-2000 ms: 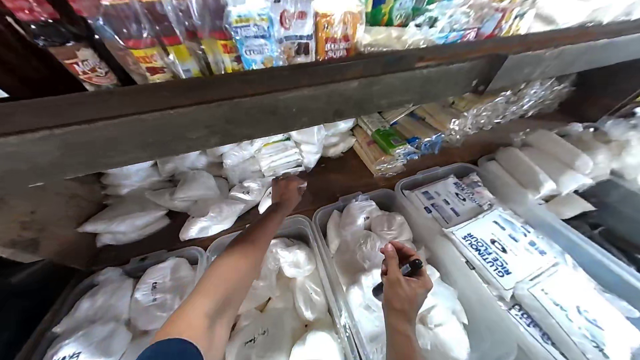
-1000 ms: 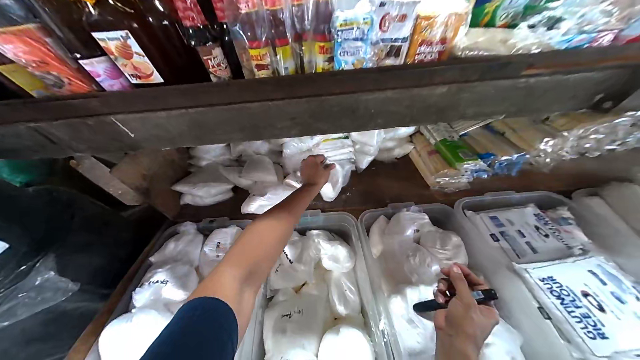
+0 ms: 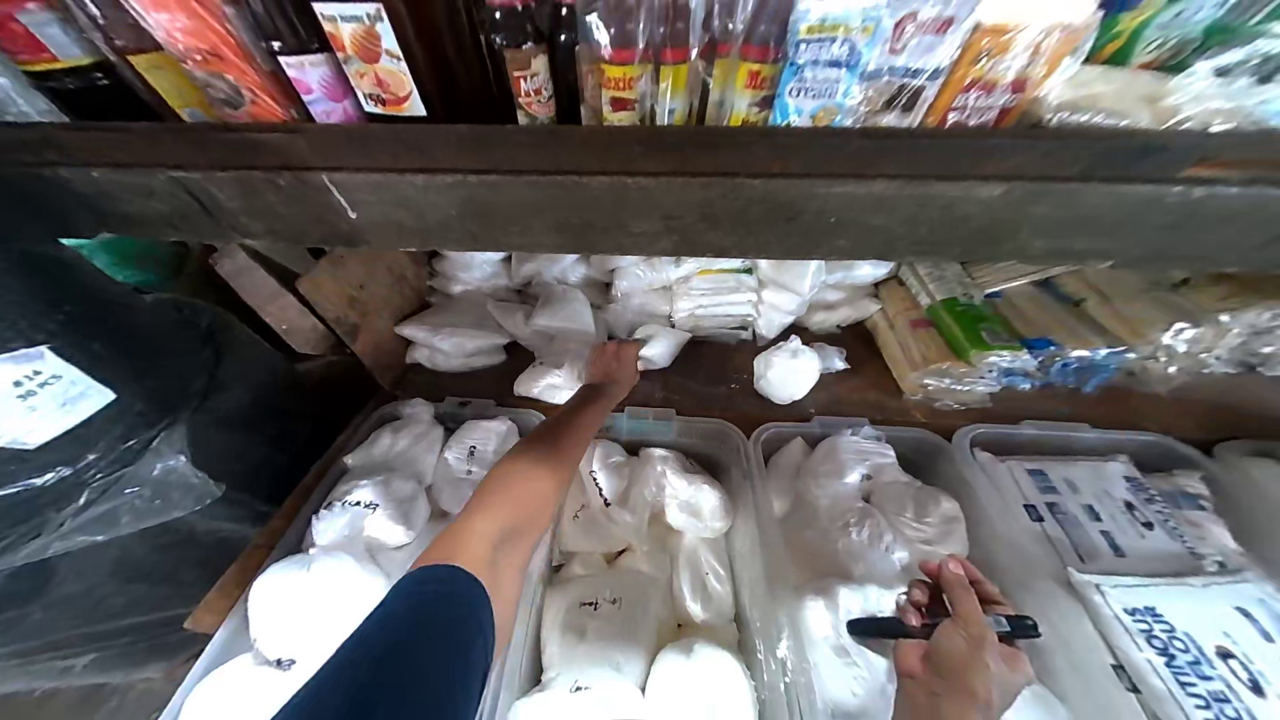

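My left hand reaches onto the wooden lower shelf, its fingers closed around a small clear plastic bag of white powder. More such bags lie to its left and behind it. A round knotted bag of white powder rests by itself on the shelf board to the right of that hand. Near the lower right, my right hand grips a black marker pen, held crosswise over a clear plastic bin of bagged white powder.
Further open bins hold marked bags and printed glutinous rice flour packs. A thick wooden beam crosses above the lower shelf, with bottles and pouches standing over it. Black plastic hangs at left; wrapped sticks lie at right.
The round knotted bag now sits alone on the shelf board, right of my left hand. My right hand keeps hold of the marker. The view has swung left.
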